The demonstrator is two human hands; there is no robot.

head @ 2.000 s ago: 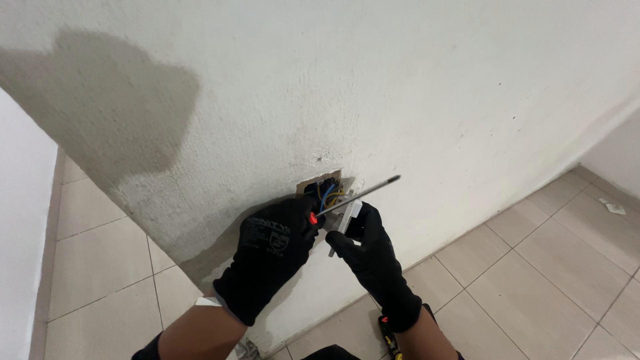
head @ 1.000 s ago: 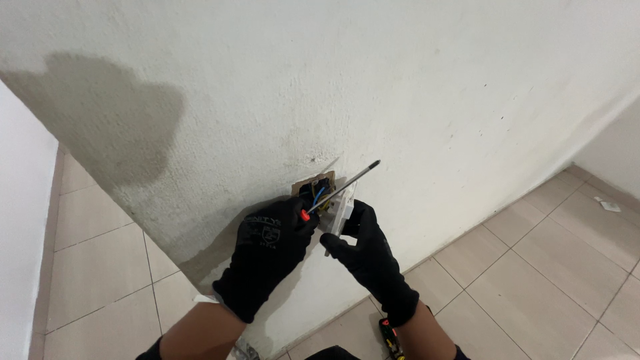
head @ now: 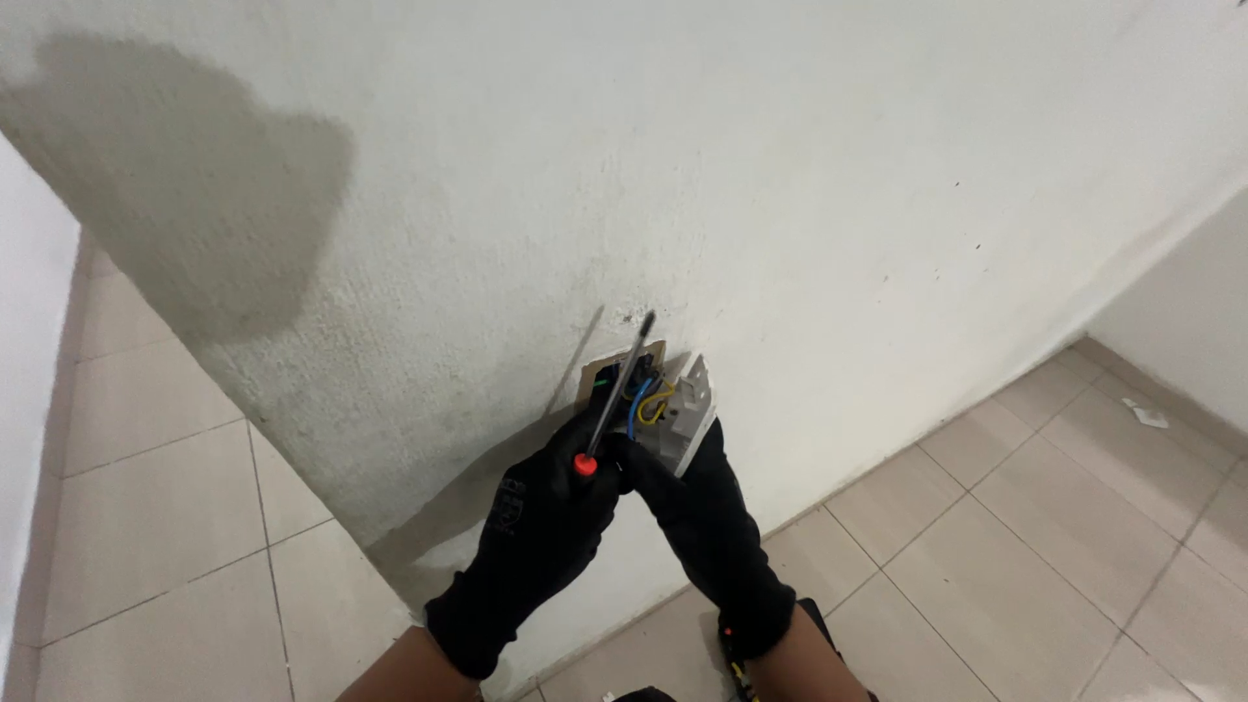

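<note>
My left hand (head: 551, 512), in a black work glove, is closed on a screwdriver (head: 619, 387) whose red handle end shows and whose shaft points up across the wall box. My right hand (head: 707, 517), gloved alike, grips a white electrical socket or switch plate (head: 689, 409) from its right side and lower edge, with the back turned partly toward me. Blue and yellow wires (head: 640, 402) run between the plate and the open wall box (head: 597, 375). The fingertips of both hands meet below the box, and the left fingertips are partly hidden.
A pale, rough-painted wall (head: 487, 195) rises in front, with its edge at the left. Tiled floor (head: 936, 556) lies on both sides. Dark tools with yellow and red parts (head: 738, 673) lie near my right forearm. A small white scrap (head: 1145, 413) is on the floor at right.
The screwdriver has swung from a slant toward the right to a steeper, more upright angle. The plate has turned, so its back and the yellow wire show more.
</note>
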